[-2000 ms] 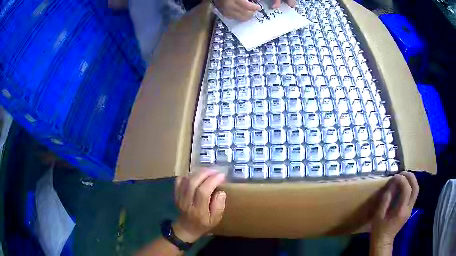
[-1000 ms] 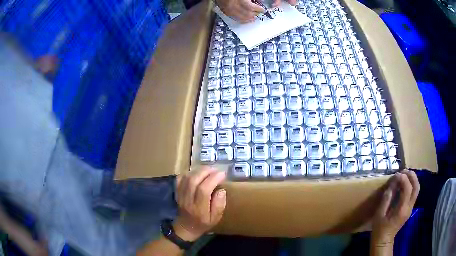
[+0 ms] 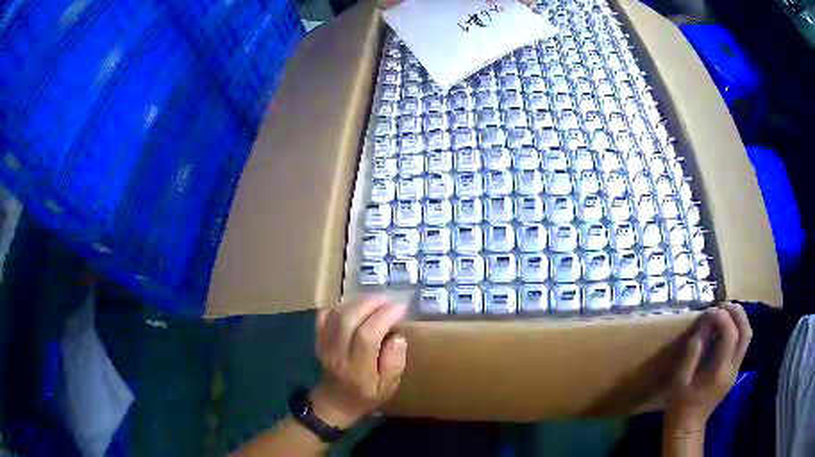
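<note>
A large brown carton (image 3: 536,370) stands open in front of me, filled with dense rows of small silvery-white square units (image 3: 500,210). A white count slip (image 3: 469,40) with handwriting lies on the units at the far end. My left hand (image 3: 362,348), with a dark wristband, grips the near flap at its left corner, fingers over the edge. My right hand (image 3: 710,361) grips the same flap at its right corner. A pale sheet shows at the front left gap beside my left fingertips. The side flaps fold outward.
Blue crates (image 3: 134,134) stand at the left. Blue stools (image 3: 777,205) are at the right beyond the carton's right flap. White cloth (image 3: 795,384) shows at the lower right edge. A white thing (image 3: 94,384) hangs at the lower left.
The other person's writing hand and pen have left the slip, whose handwriting now shows more fully. The blurred passing person at the left is gone. My hands have barely moved.
</note>
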